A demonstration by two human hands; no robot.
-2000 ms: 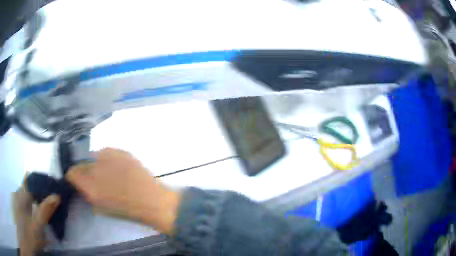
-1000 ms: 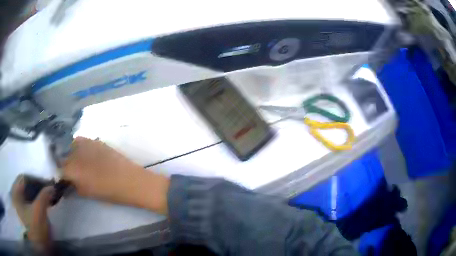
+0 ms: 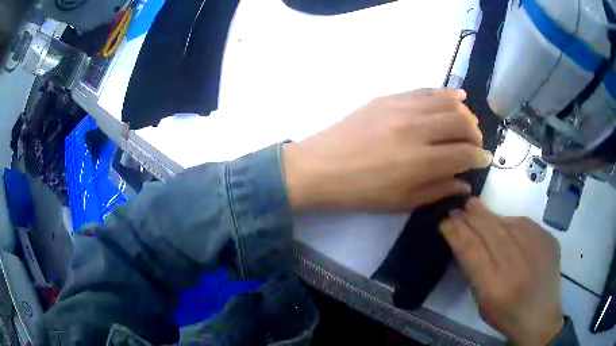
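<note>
A long dark strip [image 3: 420, 253] runs from the top of the view, left of the sewing machine head [image 3: 554, 64], down to the table's front edge. My left hand [image 3: 395, 152] lies across the strip, its fingertips at the strip's right side, near the needle plate [image 3: 519, 154]. My right hand [image 3: 506, 260] is lower right, with its fingertips gripping the strip's right edge just below my left fingers. Part of the strip is hidden under both hands. The needle tip cannot be made out.
A dark cut piece [image 3: 177, 64] lies on the table at upper left, with another dark piece [image 3: 338, 5] at the top edge. A grey tape ruler [image 3: 351, 289] runs along the front edge. A blue bin [image 3: 94, 176] is lower left. A black object [image 3: 606, 304] shows at the right rim.
The view has swung left, so the machine head now stands at the right. The strip lies flatter and straighter; earlier it was bunched in my left hand. The phone and scissors have shifted out of centre.
</note>
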